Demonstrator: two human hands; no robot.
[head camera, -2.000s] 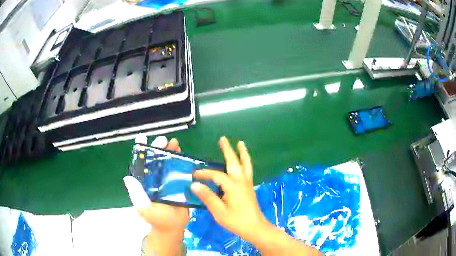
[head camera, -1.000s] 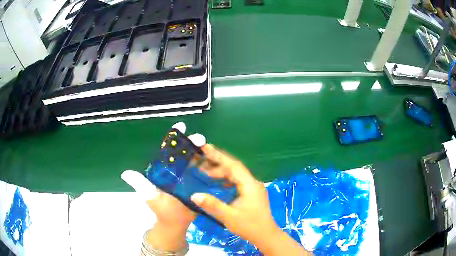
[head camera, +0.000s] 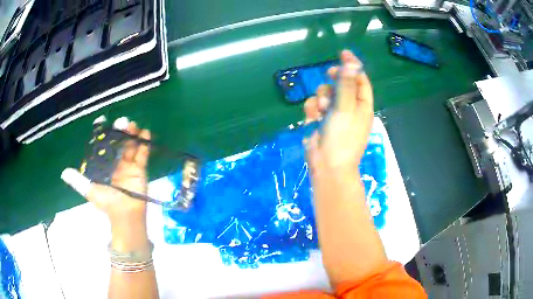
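My left hand (head camera: 123, 172), with white finger cots on its thumb and fingers, holds a black phone middle frame (head camera: 188, 182) at the lower left. The frame is blurred; its centre looks open and skin shows through, with gold spots at its left end. My right hand (head camera: 345, 120) is raised above the far edge of the blue film heap (head camera: 257, 193), fingers bent and blurred. A thin dark bluish streak runs along its fingers; I cannot tell if it is held. Behind the fingers, a frame with blue film (head camera: 298, 83) lies on the green belt, partly covered.
Another blue-filled frame (head camera: 414, 50) lies farther right on the conveyor belt (head camera: 234, 99). Stacked black trays (head camera: 82, 52) stand at upper left. A white sheet (head camera: 82, 245) lies under the film. A metal fixture (head camera: 467, 134) and blue tubes (head camera: 488, 17) are at right.
The view has shifted. My hands have moved apart. The frame in my left hand no longer shows a blue centre. My right hand has left it and moved right and forward.
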